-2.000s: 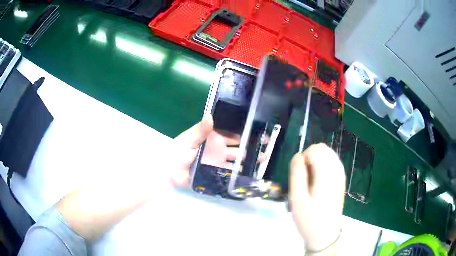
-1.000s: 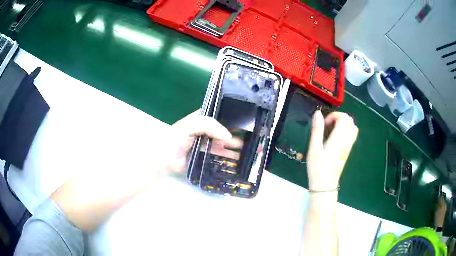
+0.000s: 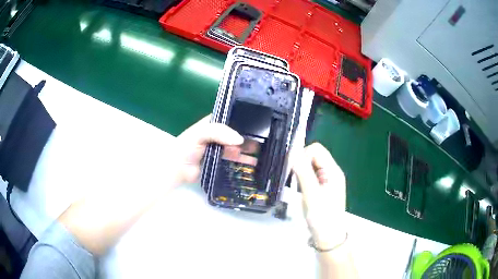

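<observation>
A stack of phone middle frames [image 3: 254, 98] with silver rims is held tilted above the white work surface. The top one shows a black square patch above its open window and gold contacts at the lower end. My left hand [image 3: 205, 150] grips the stack from its left side, thumb over the rim and fingers showing through the window. My right hand [image 3: 319, 182] is at the stack's lower right edge, fingers bent and slightly blurred; whether it touches the frames is unclear. A white strip [image 3: 303, 117] shows behind the stack's right side.
A red parts tray [image 3: 281, 35] with a few frames lies beyond the stack. Frames [image 3: 397, 166] lie on the green surface [image 3: 136, 92] at right. White cups or rolls [image 3: 389, 77] stand by the grey cabinet [image 3: 437, 38]. A green fan [image 3: 453, 264] is lower right, a black item [image 3: 27, 136] far left.
The frame my right hand moved two seconds ago now lies on the stack. My right hand has moved back left to the stack's edge. The frames on the green surface have shifted.
</observation>
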